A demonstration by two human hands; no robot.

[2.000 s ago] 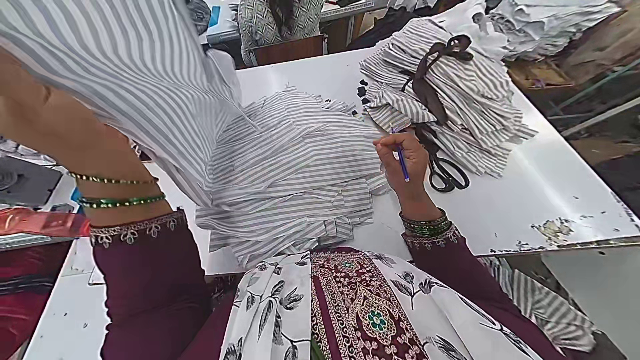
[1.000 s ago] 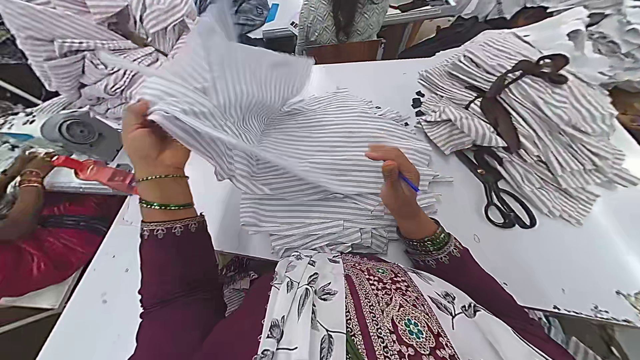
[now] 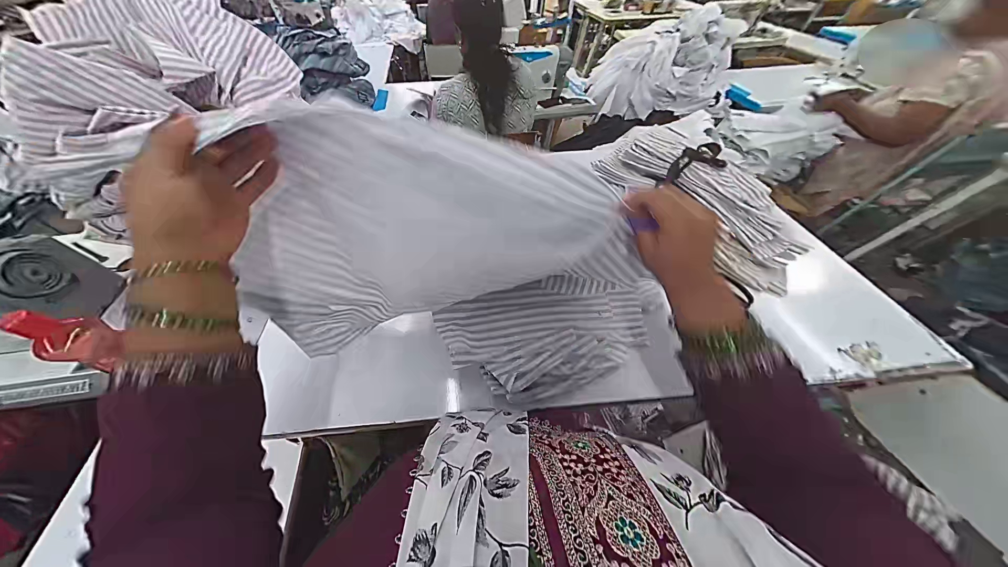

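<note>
My left hand grips one end of a grey-and-white striped fabric piece, which hangs spread and blurred between my hands. The opposite corner is pinched in my right hand, along with a blue pen that shows at its fingers. Beneath the raised cloth, a pile of striped fabric pieces lies on the white table, partly hidden. Beyond my right hand rests a stack of striped pieces with a dark cloth strip on top. The scissors are mostly hidden behind my right wrist.
A large heap of striped cloth stands at the upper left, above a grey machine part and a red object. The white table's edge runs along the right. One person sits ahead; another is at the far right.
My right hand has risen from near the pile and now holds the corner of the striped piece. The piece is stretched across between both hands. The view has tilted up.
</note>
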